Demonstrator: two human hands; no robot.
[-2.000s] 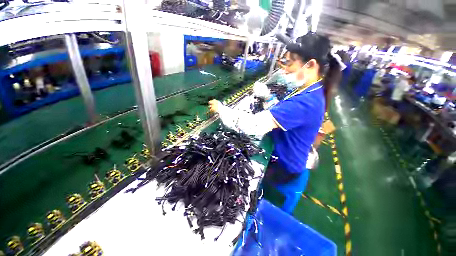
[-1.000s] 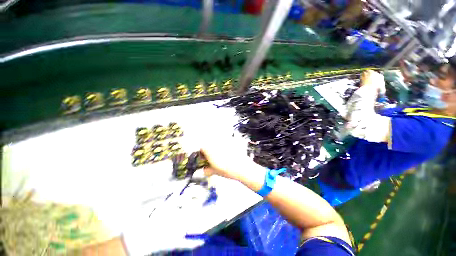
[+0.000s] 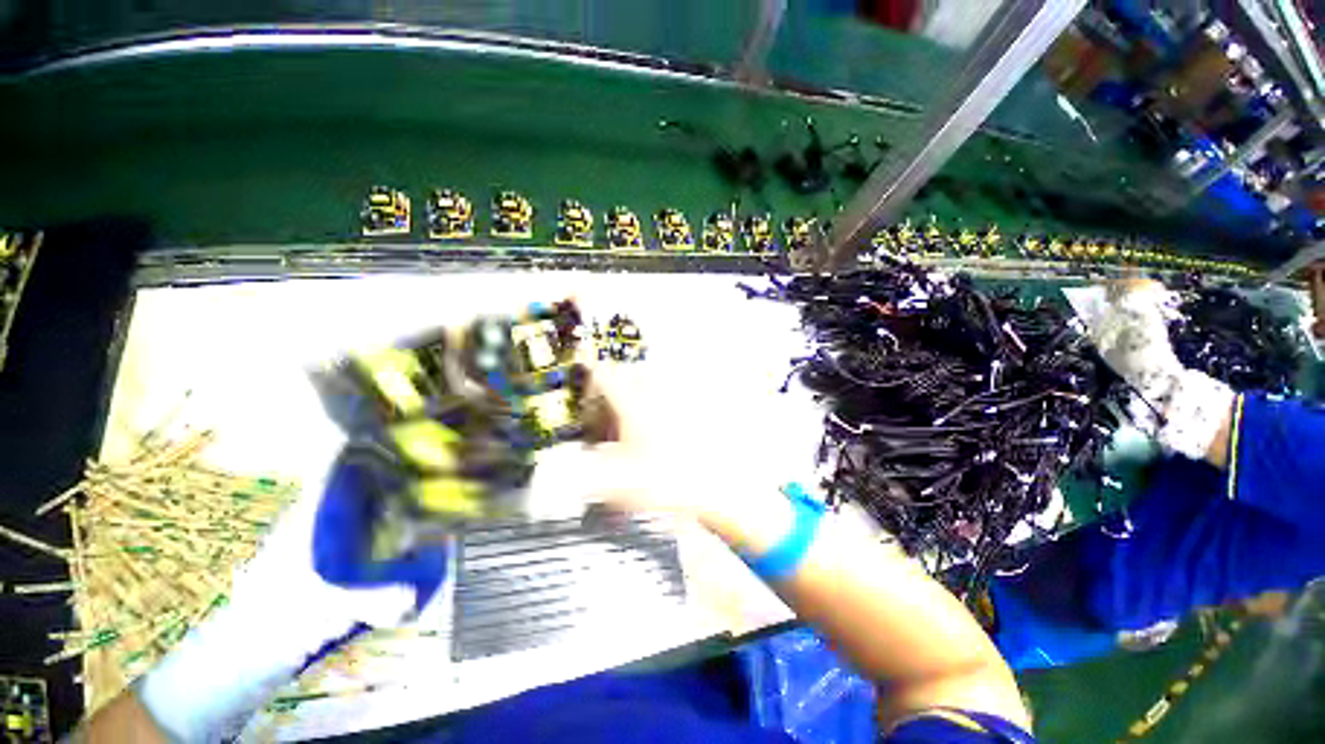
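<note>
A populated board array (image 3: 436,414) with yellow-and-black parts is held above the bench, blurred by motion. My left hand (image 3: 375,545), in a white and blue glove, grips its near left side. My right hand (image 3: 589,458), with a blue wrist band, is at its right side; its fingers are partly hidden and blurred, but they appear closed on the array. A single small board (image 3: 621,339) lies on the white bench just beyond my right hand. A grey ridged plate (image 3: 567,579) lies near the bench's front edge, below the array.
Boards (image 3: 512,214) line the green conveyor's (image 3: 262,160) near edge. Tan strips (image 3: 167,538) are heaped at left, beside a black sheet (image 3: 66,364). Black cables (image 3: 945,393) are piled at right. A coworker's gloved hand (image 3: 1141,342) reaches beyond them. A metal post (image 3: 945,124) stands by the belt.
The view has swung left and down. My left hand has come in, and the array is now up in both hands; a second ago board pieces lay on the bench with my right hand at them.
</note>
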